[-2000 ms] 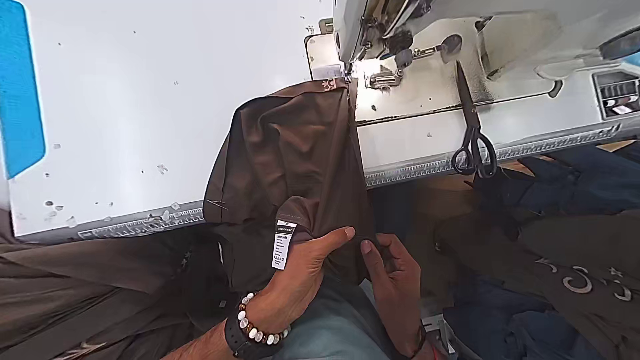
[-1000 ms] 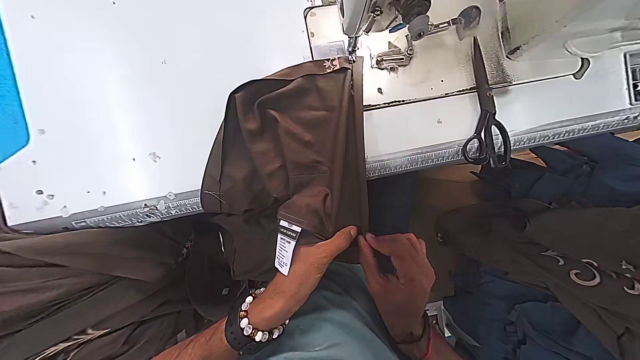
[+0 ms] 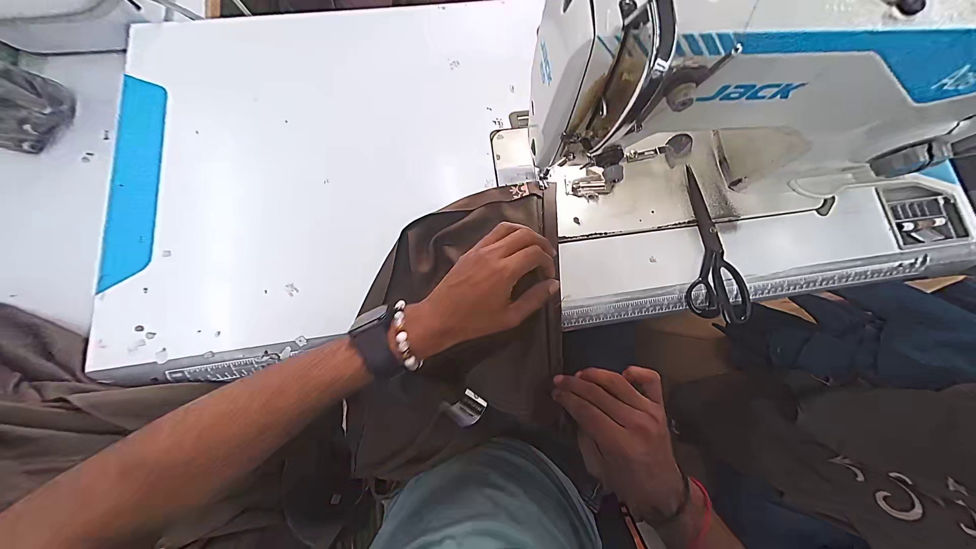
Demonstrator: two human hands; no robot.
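Note:
Dark brown fabric (image 3: pixel 503 374) runs from under the presser foot of a Jack sewing machine (image 3: pixel 732 99) down over the table edge to my lap. My left hand (image 3: pixel 488 286), with a watch and a beaded bracelet at its wrist, rests on the fabric, fingers bent beside its folded right edge. Lower on that same edge, my right hand (image 3: pixel 618 431) pinches the fabric between thumb and fingers. A white label (image 3: pixel 467 407) shows on the fabric below my left hand. The needle area is partly hidden behind the machine head.
Black-handled scissors (image 3: pixel 713 267) lie on the table right of the fabric, handles over the front edge. A measuring tape (image 3: pixel 633 311) runs along the edge of the white table (image 3: pixel 320 168). Dark garments (image 3: pixel 823 442) are heaped at the right, brown cloth (image 3: pixel 99 427) at the left.
My left hand has moved from the fabric's lower part near the label up onto it, closer to the presser foot. My right hand remains at the lower right edge. The view has shifted.

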